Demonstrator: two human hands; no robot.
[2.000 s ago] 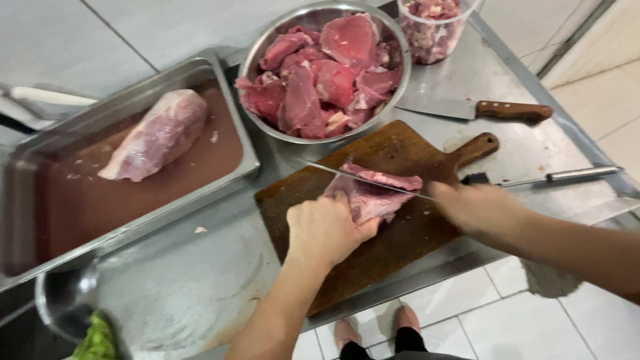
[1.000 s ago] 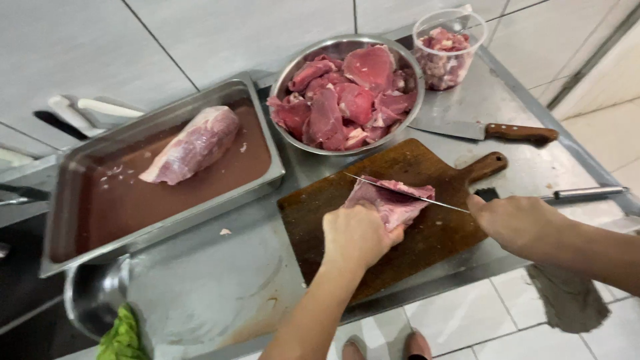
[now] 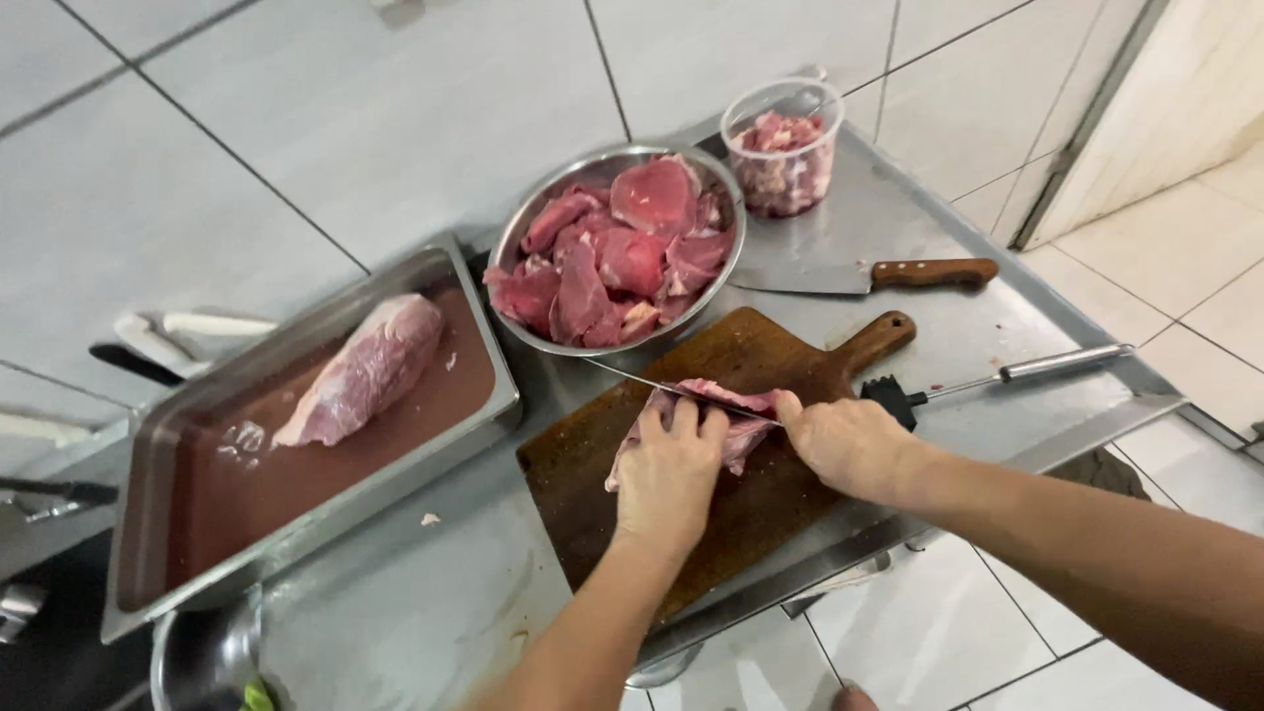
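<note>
A piece of raw meat (image 3: 743,444) lies on a wooden cutting board (image 3: 583,474). My left hand (image 3: 671,464) presses down on the meat with spread, bent fingers. My right hand (image 3: 844,444) grips a long thin knife (image 3: 642,377) by its handle, which the fingers hide. Its blade runs across the top of the meat, and the tip points toward the steel bowl (image 3: 506,336). That bowl, just behind the board, is heaped with raw meat pieces (image 3: 632,262).
Left stands a steel pan (image 3: 513,395) of reddish liquid with a large meat piece (image 3: 370,370). A plastic tub of meat scraps (image 3: 785,163), a wooden-handled knife (image 3: 928,274) and a meat mallet (image 3: 894,400) are at the right. A clear bowl (image 3: 163,662) sits front left.
Both hands stay at the meat on the board, left pressing, right holding the knife. The right hand and knife handle are now closer to the meat than a second ago. The view has shifted.
</note>
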